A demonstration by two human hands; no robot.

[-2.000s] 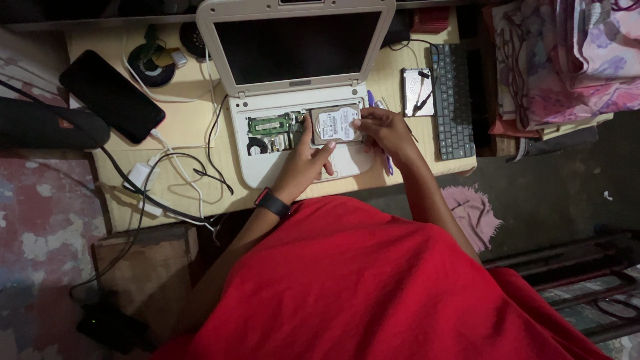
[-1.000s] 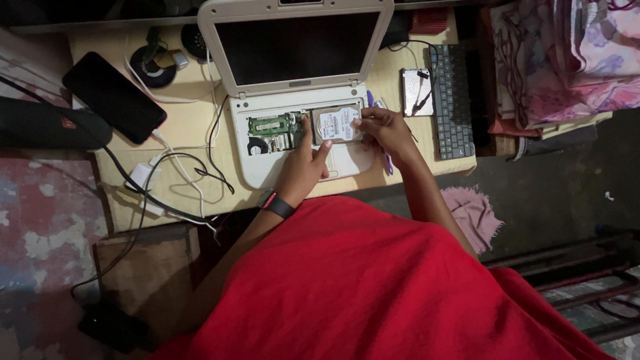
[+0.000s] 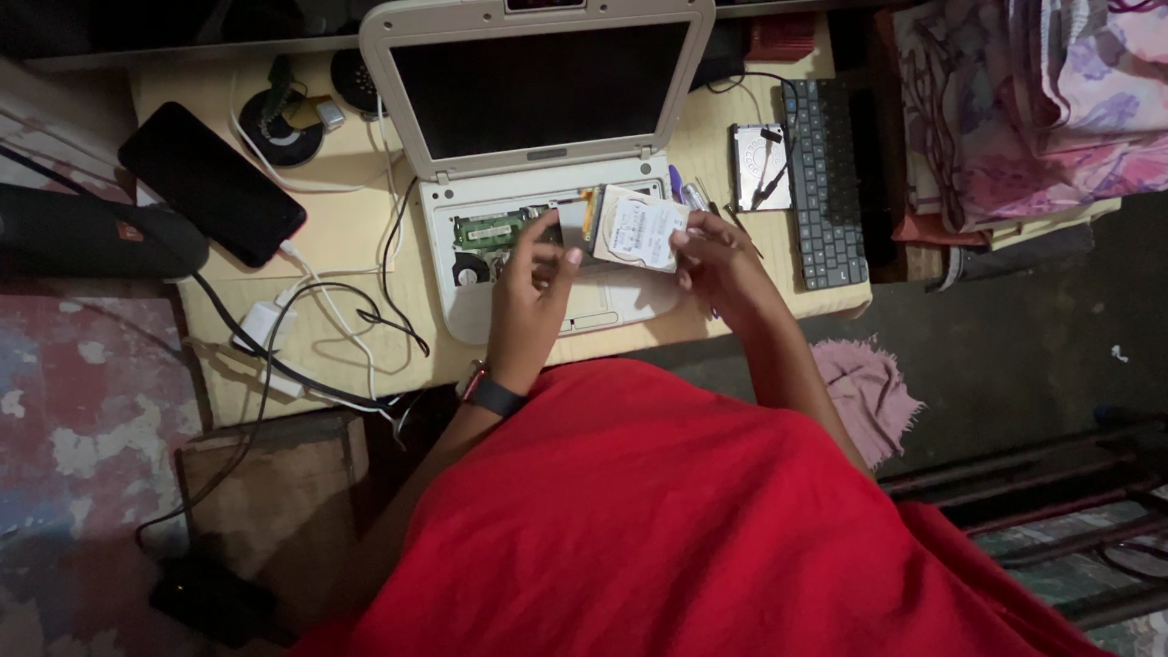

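Note:
Between the fingers of my right hand [image 3: 725, 265] is the right edge of a hard drive [image 3: 643, 228], raised and tilted above the laptop's base, with an orange flex connector at its left end. My left hand [image 3: 534, 297] is just left of the drive, fingers apart and holding nothing. The white laptop [image 3: 470, 319] has its keyboard area uncovered, showing a green memory module [image 3: 488, 233] and a small fan [image 3: 470, 269]. Its dark screen [image 3: 543, 87] stands raised behind.
Right of the laptop lie screwdrivers [image 3: 721, 214], a second hard drive [image 3: 760, 169] and a detached keyboard [image 3: 829, 182]. On the left are a smartphone [image 3: 212, 182], a white charger [image 3: 265, 327], tangled cables [image 3: 342, 319] and a black cylindrical speaker [image 3: 91, 233].
The hard drive has come up out of the laptop's bay in my right hand and is now tilted. My left hand has moved off it, to the left.

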